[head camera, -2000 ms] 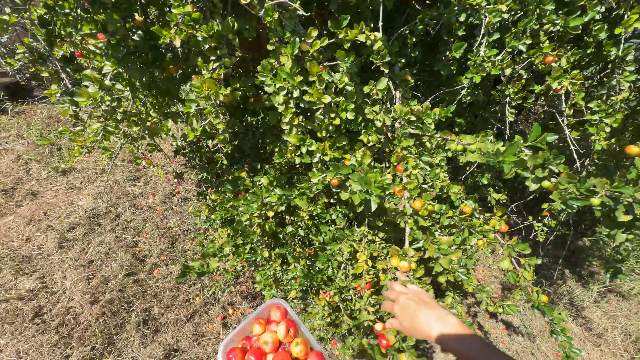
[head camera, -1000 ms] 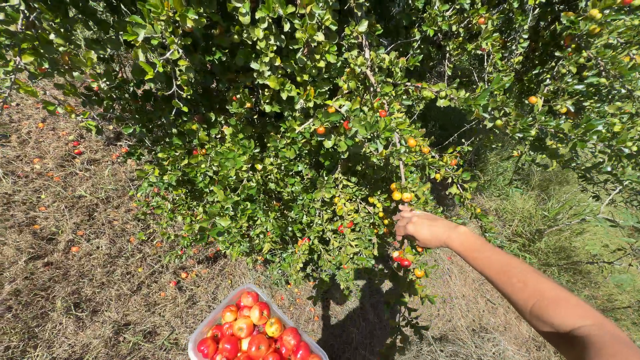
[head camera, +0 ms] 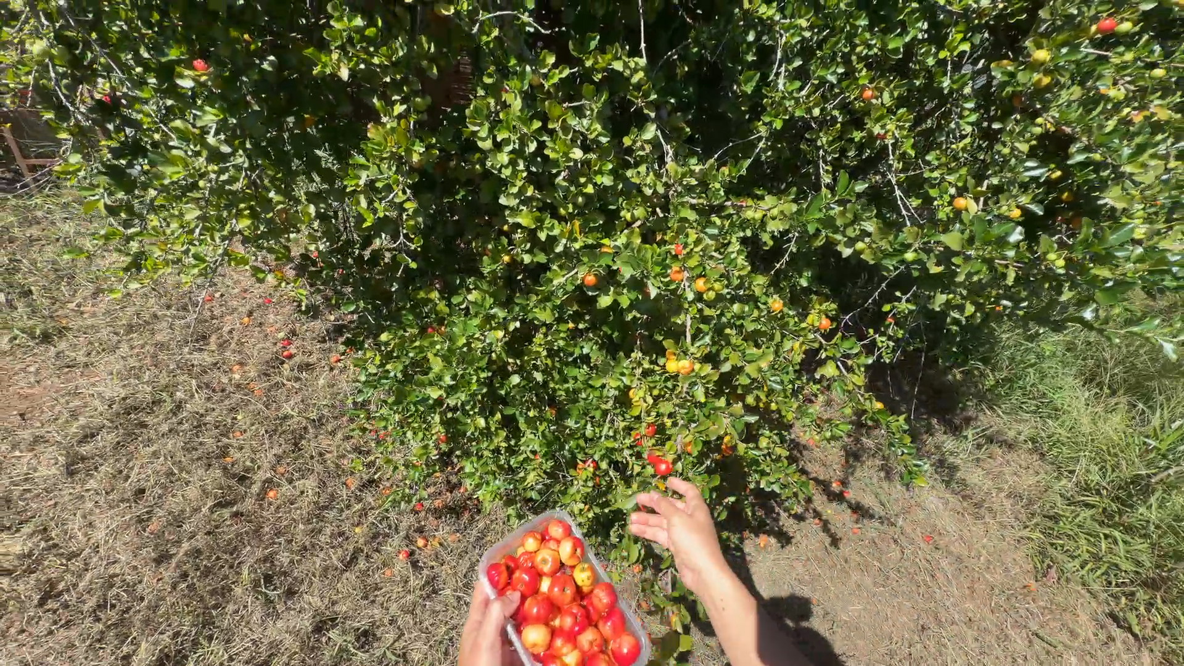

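My left hand grips the near left side of a clear plastic container, which is heaped with red and orange-yellow acerola-like fruits. To the right of the container, my right hand is raised with its fingers apart and nothing visible in it. Just above its fingertips, red fruits hang from a low branch of the leafy green bush. Higher up on that bush are yellow fruits and orange fruits.
Dry cut grass spreads over the ground at left, dotted with fallen fruits. Thin branches reach out to the right. Taller green grass grows at the right edge, and a wooden frame stands at the far left.
My right hand has come back from the low branch toward the container, its fingers now spread. My left hand has come into view on the container. The view has shifted.
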